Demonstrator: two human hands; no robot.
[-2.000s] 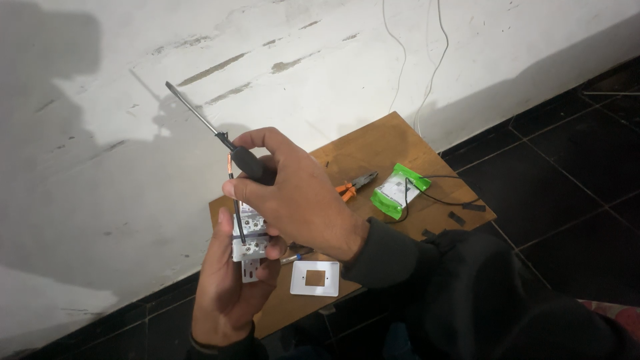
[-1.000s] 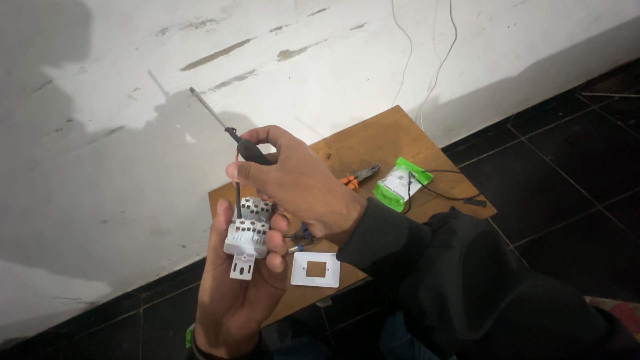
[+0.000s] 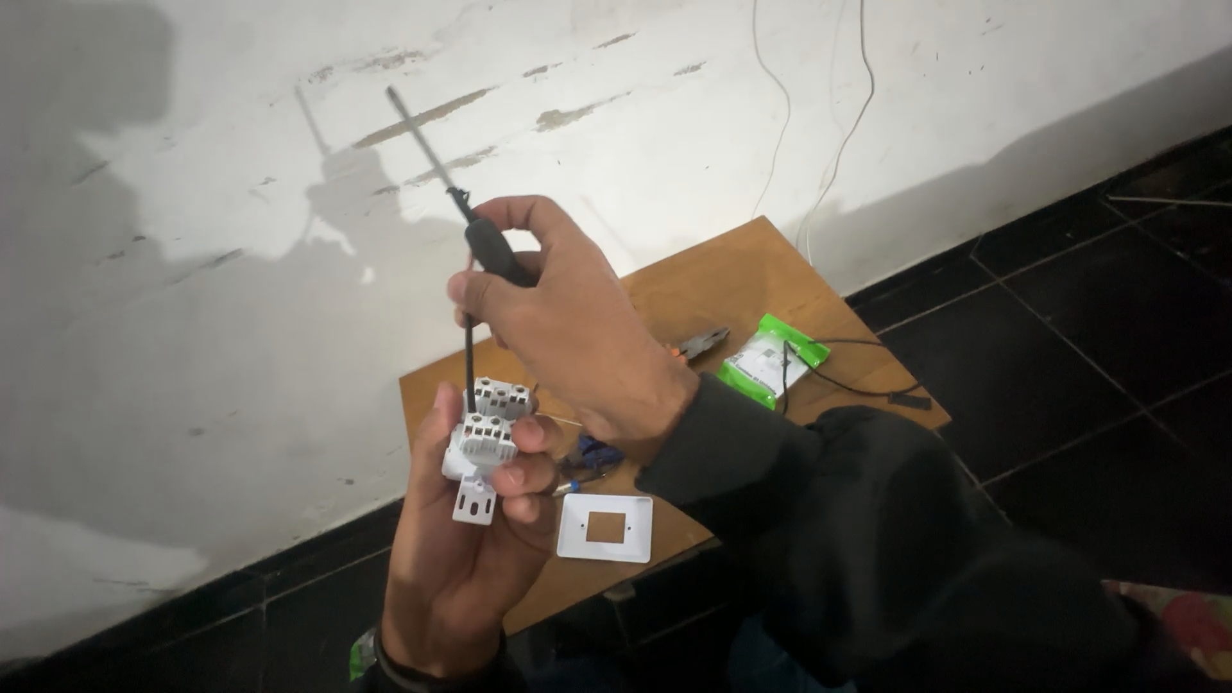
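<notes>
My left hand (image 3: 472,539) grips a white electrical module assembly (image 3: 489,438) with screw terminals facing up and a slotted metal tab at its lower end. My right hand (image 3: 568,308) holds a screwdriver (image 3: 496,252) with a dark handle, its shaft pointing up and left, away from the modules. Between the thumb and fingers of the same hand runs a black wire (image 3: 470,361), whose lower end meets the left side of the terminals. Whether it sits inside a terminal cannot be told. A white cover plate (image 3: 604,553) with a square opening lies just right of my left hand.
On the wooden table (image 3: 751,265) lie pliers (image 3: 705,344) with orange handles, a green and white package (image 3: 770,364), a black cable (image 3: 847,387) and a blue-handled tool (image 3: 599,452), partly hidden. A white wall (image 3: 635,125) stands behind, with thin wires hanging down it.
The module assembly has turned in my left hand, so its terminals and slotted tab show more plainly. My right hand still holds the screwdriver and the wire.
</notes>
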